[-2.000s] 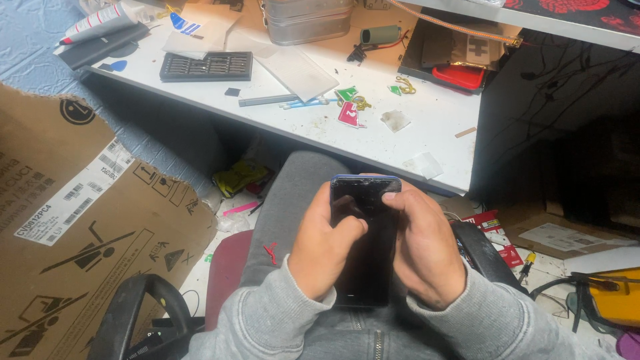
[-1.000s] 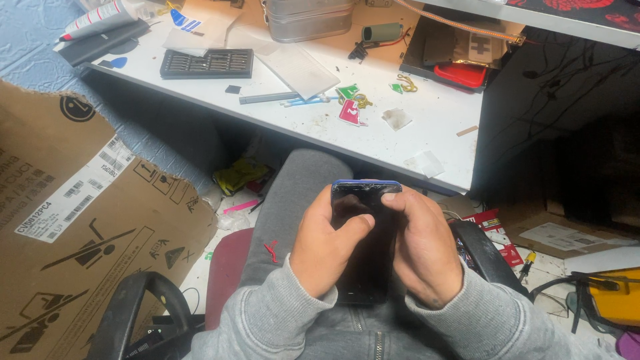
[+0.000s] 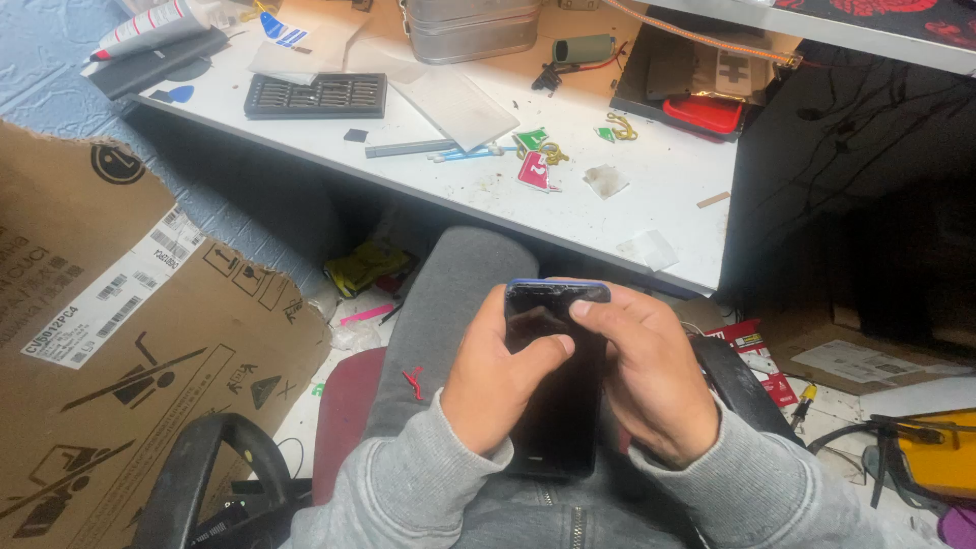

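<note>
A dark smartphone [image 3: 560,404] with a blue edge is held upright over my lap, its black front towards me. My left hand [image 3: 496,381] grips its left side, the thumb lying across the upper part of the glass. Around the right side is my right hand [image 3: 656,366], with its thumb tip on the glass near the top right corner. The top edge of the front looks chipped or cracked. Fingers behind the phone are mostly hidden. A small red piece [image 3: 414,383] lies on my grey trouser leg.
Beyond my knees, a white table [image 3: 663,221] bears a screwdriver bit case [image 3: 316,97], a metal tin [image 3: 473,30], swabs, stickers and a black tray with a red item. A cardboard box [image 3: 191,305] stands left, beside a chair armrest [image 3: 191,465]. Cables and goggles lie right.
Both hands stay on the phone. The phone's lower part, in shadow one second ago, shows more clearly now. Little else has changed.
</note>
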